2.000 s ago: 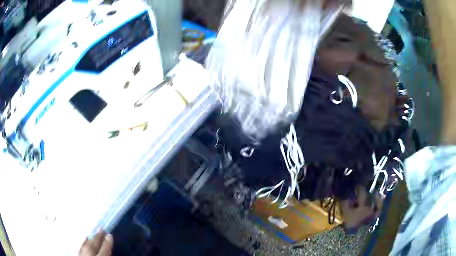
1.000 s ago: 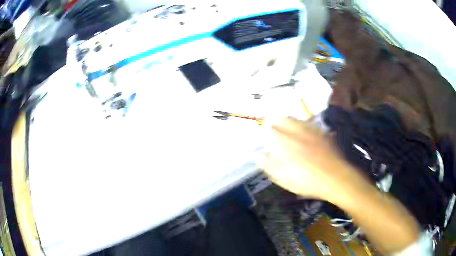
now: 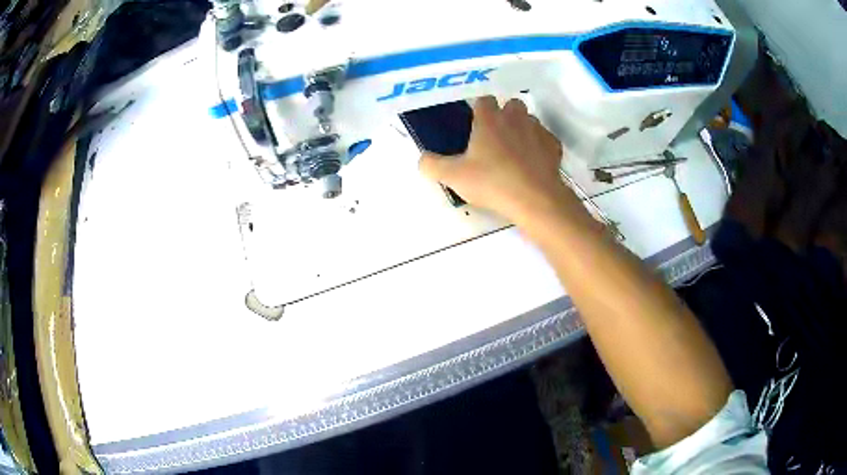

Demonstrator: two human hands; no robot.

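My right hand (image 3: 506, 153) reaches in from the lower right and is on the black smartphone (image 3: 438, 130), which lies under the arm of the white JACK sewing machine (image 3: 446, 56). My thumb is at the phone's near side and my fingers are over its right end, covering part of it. The phone appears to be gripped between thumb and fingers. My left hand is not in view.
A silvery tool (image 3: 592, 206) lies right of my hand. Thin tools (image 3: 641, 169) and a yellow-handled tool (image 3: 692, 218) lie at the table's right end. A measuring tape (image 3: 390, 393) runs along the front edge. Dark cloth with white drawcords (image 3: 773, 399) hangs at the right.
The view has shifted closer to the machine. My right hand has moved from the table's front edge to the phone and closed around it.
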